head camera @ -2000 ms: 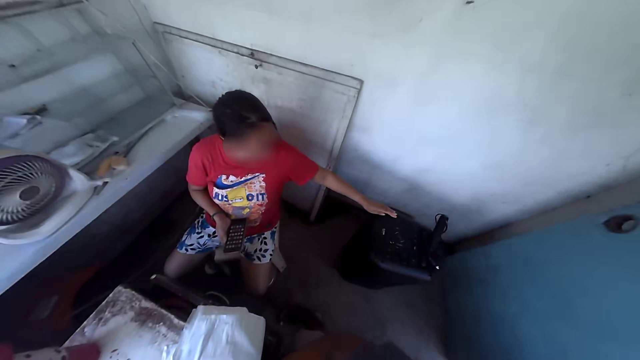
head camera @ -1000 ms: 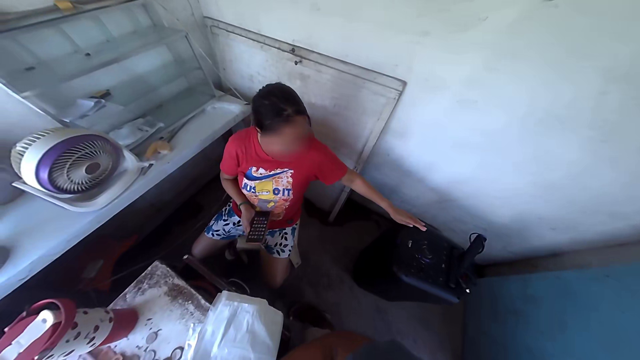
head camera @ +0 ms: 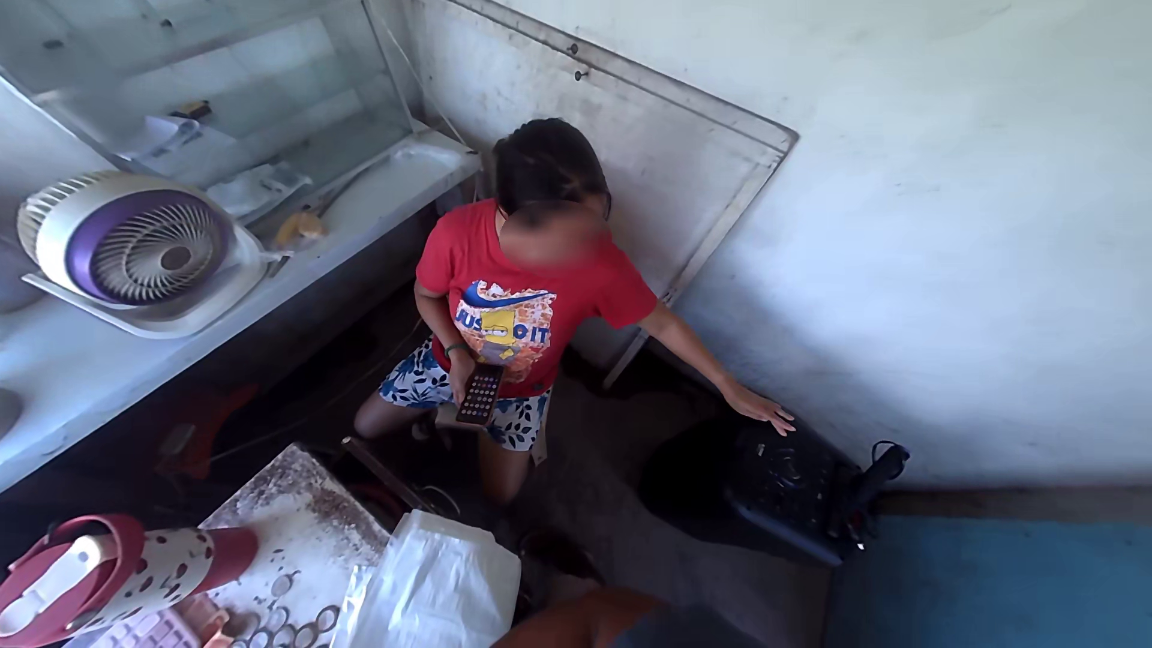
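Note:
Neither of my hands shows; a bare limb (head camera: 576, 621) and dark cloth enter at the bottom edge, too cut off to tell whether it is an arm or a leg. Nearest to it lies a white plastic bag (head camera: 445, 576) on a worn white tabletop (head camera: 301, 504). Left of the bag are several coins (head camera: 283, 630), a pink tray (head camera: 148, 630) and a pink and white patterned tumbler (head camera: 171, 571) with a handle. Across from me a person in a red shirt (head camera: 540, 306) sits low, one hand holding a dark handheld device (head camera: 480, 394) with rows of small icons, the other resting on a black speaker (head camera: 783, 477).
A white and purple fan (head camera: 153, 238) stands on a long white counter (head camera: 360, 216) at the left, beside a glass display case (head camera: 270, 81). A framed panel (head camera: 693, 171) leans against the wall behind the person. A microphone (head camera: 882, 472) lies at the speaker's right end. A blue surface (head camera: 990, 576) fills the lower right.
The view has shifted left, bringing in the tumbler, the coins and more of the fan. The other person stays seated, one hand remaining on the speaker and the other on the handheld device.

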